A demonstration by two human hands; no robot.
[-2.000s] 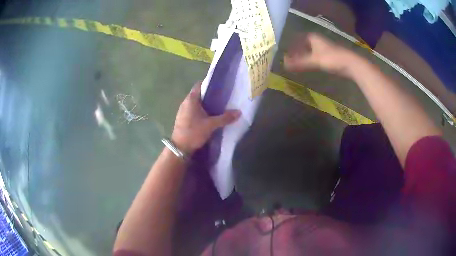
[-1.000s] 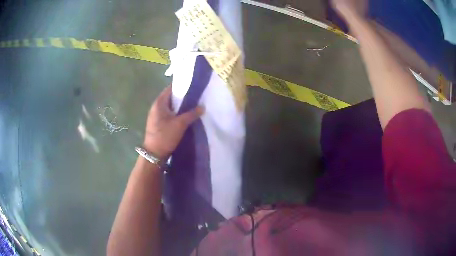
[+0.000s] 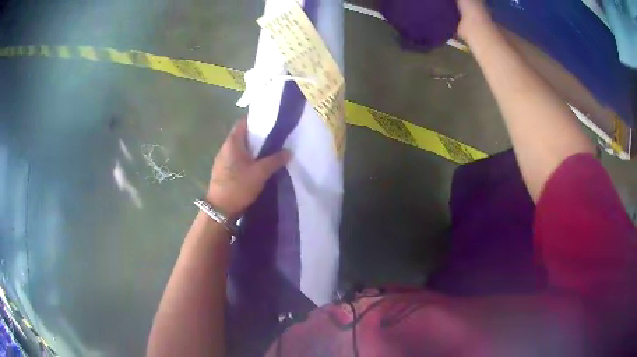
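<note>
My left hand [image 3: 241, 171] grips a long bundle of white and dark purple cut pieces [image 3: 318, 188], held lengthwise in front of my red top. A pale tie [image 3: 262, 84] is knotted around the bundle above my hand. A cream-yellow printed ticket [image 3: 307, 59] lies on the bundle beside the tie. My right hand [image 3: 475, 19] is at the top edge, partly cut off, touching a dark purple cloth piece [image 3: 422, 22]. The fingers are mostly hidden, but the cloth hangs from the hand.
Yellow-black marking tape [image 3: 412, 136] crosses the green-grey floor [image 3: 174, 230] behind the bundle. Thread scraps [image 3: 162, 167] lie on the floor at the left. A blue surface [image 3: 569, 52] with a white edge is at the upper right, with light blue-green cloth [image 3: 621, 31] in the corner.
My right hand has moved up and away from the bundle, and dark purple cloth now shows at it. The bundle has shifted left and now points straighter up, still in my left hand.
</note>
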